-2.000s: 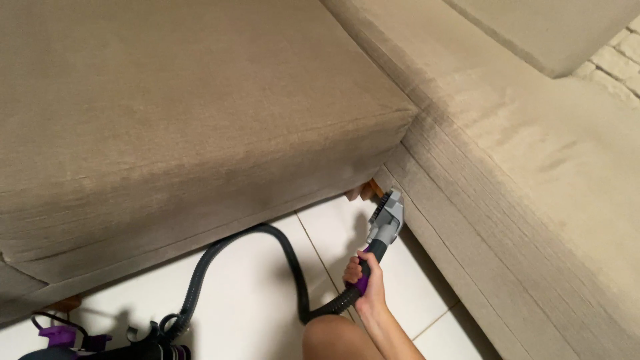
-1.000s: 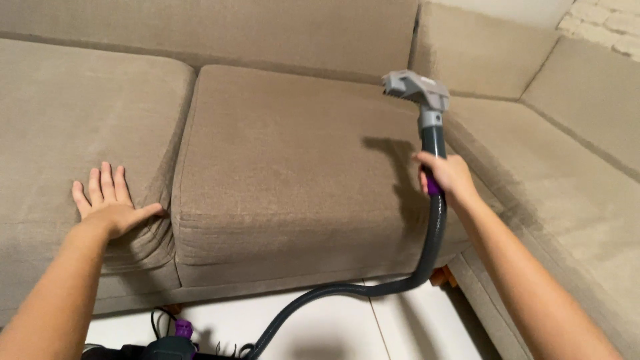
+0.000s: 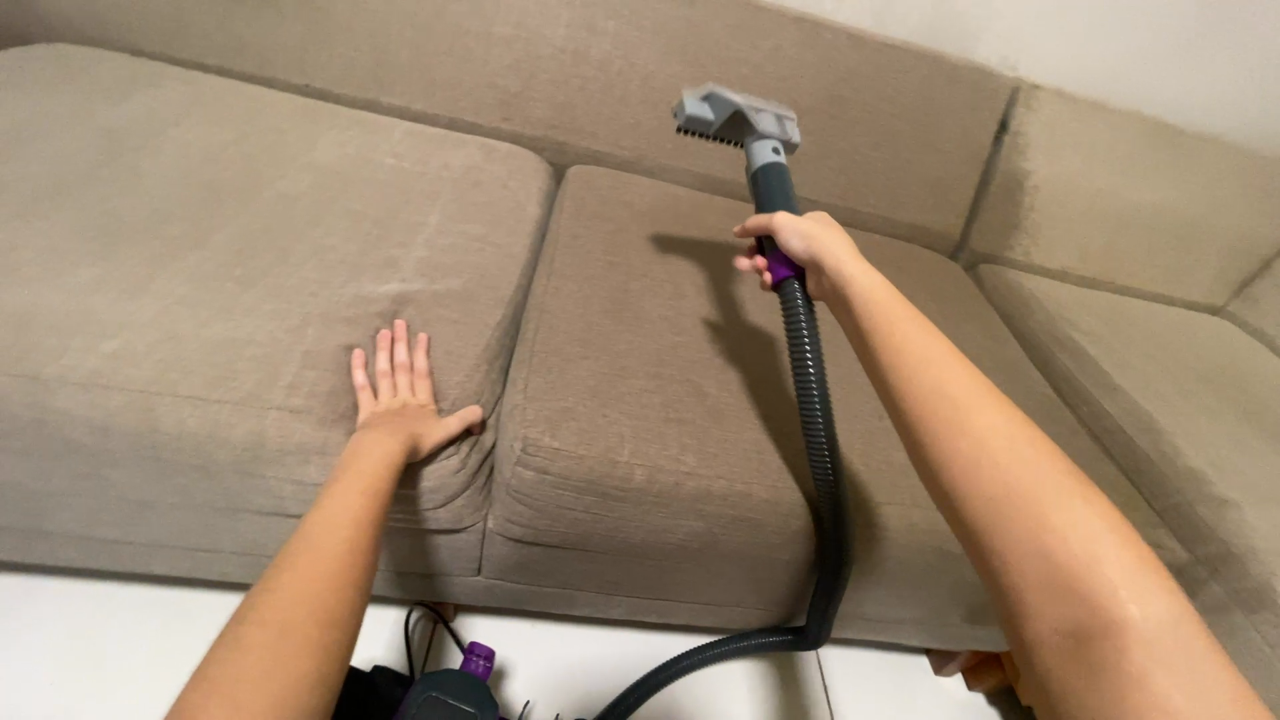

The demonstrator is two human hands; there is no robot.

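My right hand (image 3: 805, 250) grips the dark handle with purple trim of an upholstery cleaner's hose. At its top, a grey brush nozzle (image 3: 740, 118) is held up over the sofa, with its bristles facing down and left. From the handle a ribbed black hose (image 3: 818, 420) hangs past the front of the seat and curves left along the floor. My left hand (image 3: 400, 405) presses flat on the left beige seat cushion (image 3: 230, 230), fingers spread, and the fabric wrinkles by the thumb. The right seat cushion (image 3: 650, 360) lies under the nozzle's shadow.
A dark and purple machine (image 3: 445, 695) with a cable sits on the white tiled floor (image 3: 120, 640) at the bottom. The sofa backrest (image 3: 620, 80) runs behind the seats, and another sofa section (image 3: 1140, 370) turns off at the right. A wooden sofa leg (image 3: 980, 670) shows below.
Two seconds ago the nozzle was low by the sofa's corner near the floor; now it is raised above the seat. My left hand has come into view on the left cushion. The view has shifted greatly.
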